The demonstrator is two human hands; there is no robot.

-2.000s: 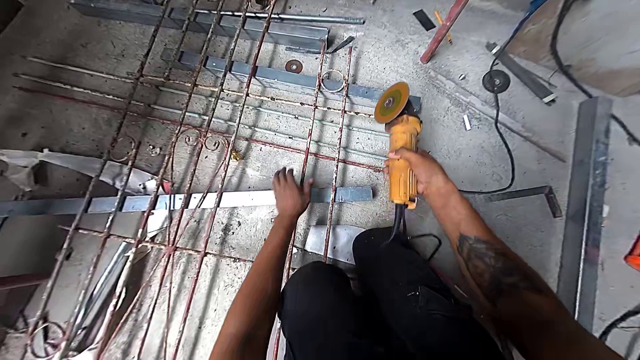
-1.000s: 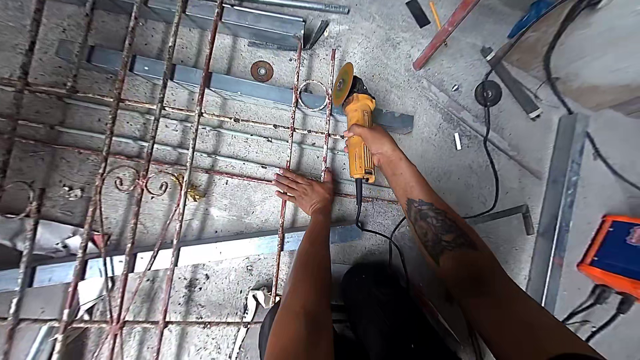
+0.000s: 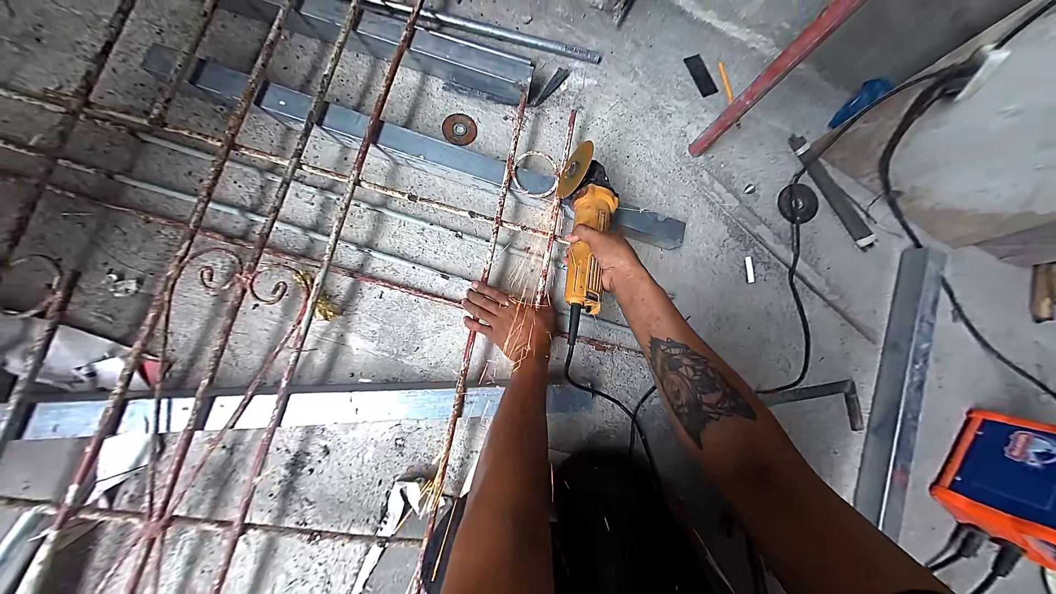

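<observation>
My right hand (image 3: 606, 257) is closed around the body of a yellow angle grinder (image 3: 587, 247). The grinder's disc (image 3: 575, 169) stands edge-on at a thin rusty bar (image 3: 568, 140), beside a small metal ring (image 3: 536, 173) set between two bars. Orange sparks (image 3: 528, 305) fly down from there over my left hand. My left hand (image 3: 507, 322) presses on the rusty metal grille (image 3: 337, 223), its fingers spread over a bar; whether they grip it is hard to tell. The grille lies above the floor, across steel profiles (image 3: 412, 148).
A loose abrasive disc (image 3: 459, 129) lies beyond the grille. The grinder's black cord (image 3: 610, 400) loops near my knees. Right of me are a steel channel (image 3: 899, 388) and an orange and blue machine (image 3: 1006, 478) with cables. A red bar (image 3: 775, 78) lies at the upper right.
Sparks now fly from the grinder, where none showed before. Two seconds ago the grinder was held off to the right of the grille; its disc is now at the bar beside the ring.
</observation>
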